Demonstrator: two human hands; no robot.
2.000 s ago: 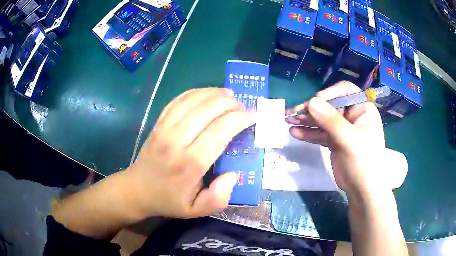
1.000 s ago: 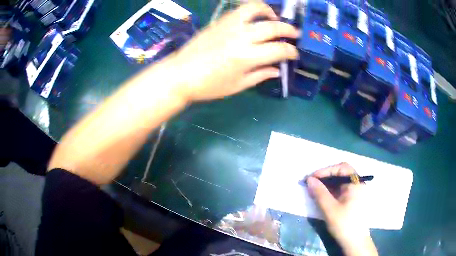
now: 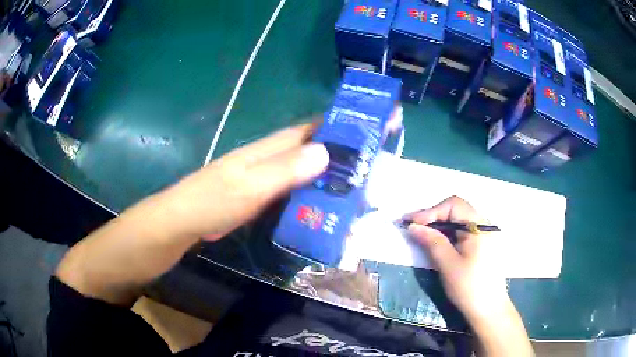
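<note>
My left hand (image 3: 268, 171) holds a blue carton (image 3: 349, 143) upright-tilted in front of me, its thumb on the near side and fingertips showing at the far side; both are a little blurred. My right hand (image 3: 453, 240) grips a slim dark tool (image 3: 460, 226) with a yellow-black end, like a pen. Its tip is over the white label sheet (image 3: 519, 209), which lies flat on the green bench. The carton stands beside the sheet's left end and covers part of it. I cannot tell whether a label is at the tool tip.
A row of blue cartons (image 3: 422, 42) with white labels stands at the back right. More blue cartons (image 3: 63, 77) lie at the far left. A shiny crinkled patch (image 3: 338, 286) is at the near bench edge. A pale line (image 3: 244, 77) crosses the green bench.
My left hand has come back from the row with a carton. The single carton that lay at the upper left is gone from there. My right hand remains at the sheet with the tool.
</note>
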